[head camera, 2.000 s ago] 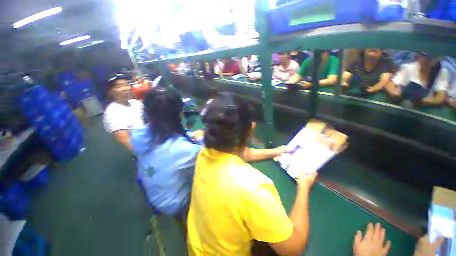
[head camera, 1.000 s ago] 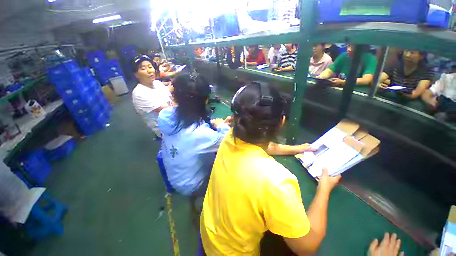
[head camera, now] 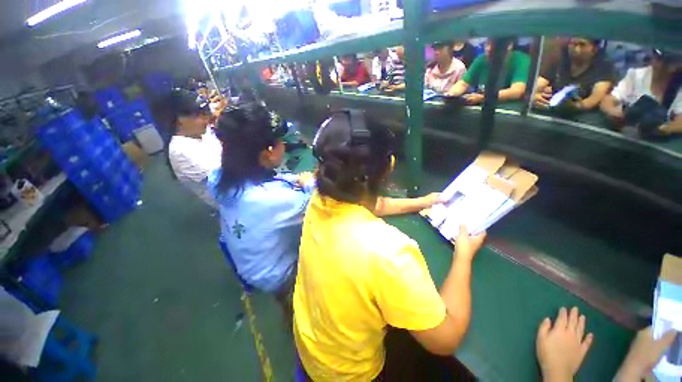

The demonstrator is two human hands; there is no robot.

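Observation:
My left hand (head camera: 564, 343) is bare and rests palm down on the green worktop (head camera: 501, 306) at the lower right, fingers apart, holding nothing. My right hand (head camera: 644, 357) is partly cut off at the lower right corner; its fingers lie against a white and light blue carton (head camera: 668, 310) with a brown flap on top. The carton is cut off by the right edge, so most of it and the far side of my grip are hidden.
A neighbour in a yellow shirt (head camera: 366, 276) holds flattened cartons (head camera: 471, 201) over the worktop. A reddish-brown strip (head camera: 557, 280) borders a dark channel. A green post (head camera: 413, 97) stands beyond. More seated people line both sides.
The view has swung, first left, then back right and down, showing more of both my hands and the carton. My left hand stays on the worktop. The neighbour still holds the cartons.

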